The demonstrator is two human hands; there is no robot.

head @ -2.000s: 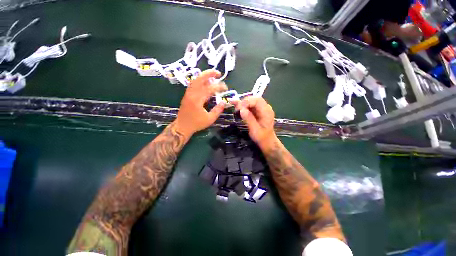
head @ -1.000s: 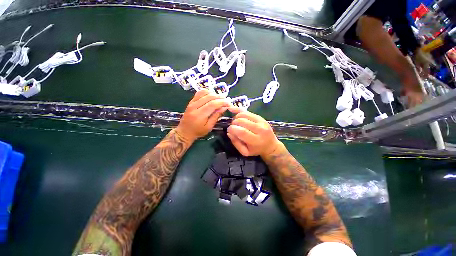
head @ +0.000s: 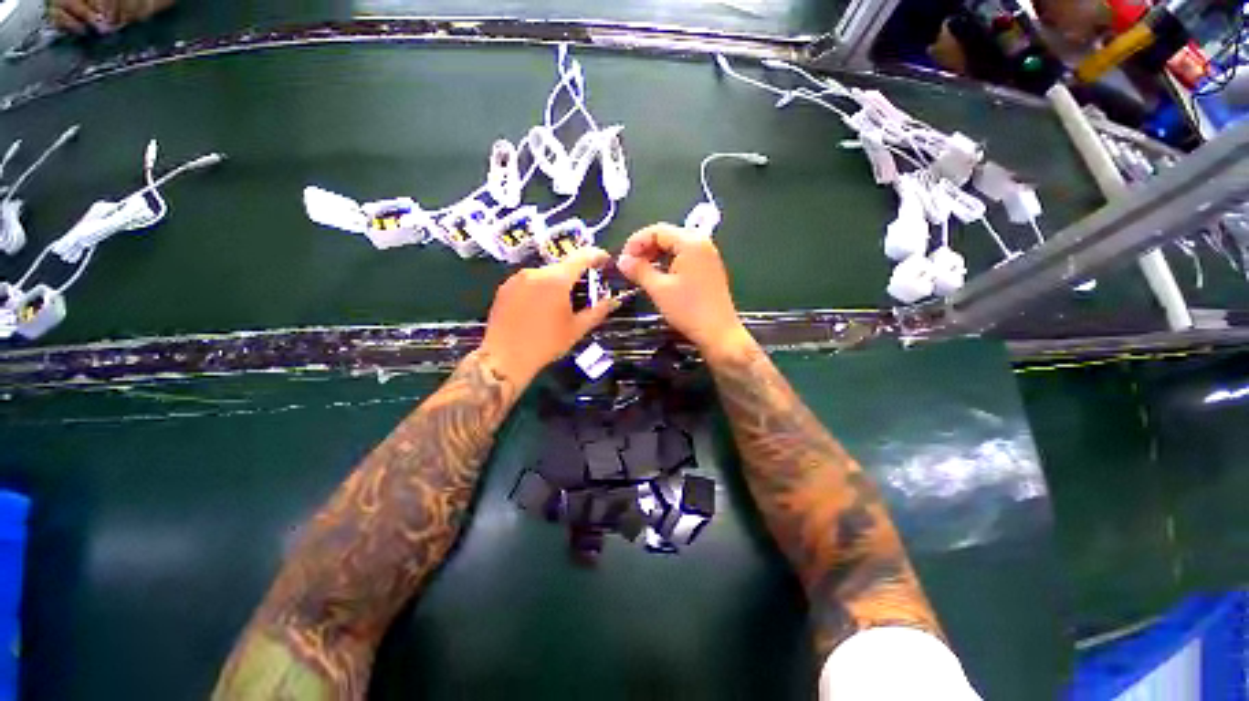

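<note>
My left hand (head: 541,315) and my right hand (head: 685,281) meet over the conveyor rail. My left hand holds a white open housing (head: 597,286), mostly covered by the fingers. My right fingertips touch its right side; whether they hold a piece I cannot tell. An inline oval part (head: 703,218) with its cord lies just beyond my right hand. Several open housings (head: 514,234) with yellow and dark insides lie on the belt beyond my left hand. A pile of black square pieces (head: 623,459) lies between my forearms, with one white-faced piece (head: 593,362) near the rail.
The green conveyor belt (head: 329,130) carries a bundle of closed white units (head: 907,236) at right and corded units (head: 39,310) at left. The dark side rail (head: 274,351) crosses the view. A metal post (head: 1096,206) stands right. Blue bins show at left (head: 11,589) and lower right (head: 1192,657). A person's hand (head: 103,14) is at top left.
The view has shifted. My hands have changed grip, and my right hand has moved up to the housing's side. A white-faced piece now shows near the rail. The person at upper right has left view.
</note>
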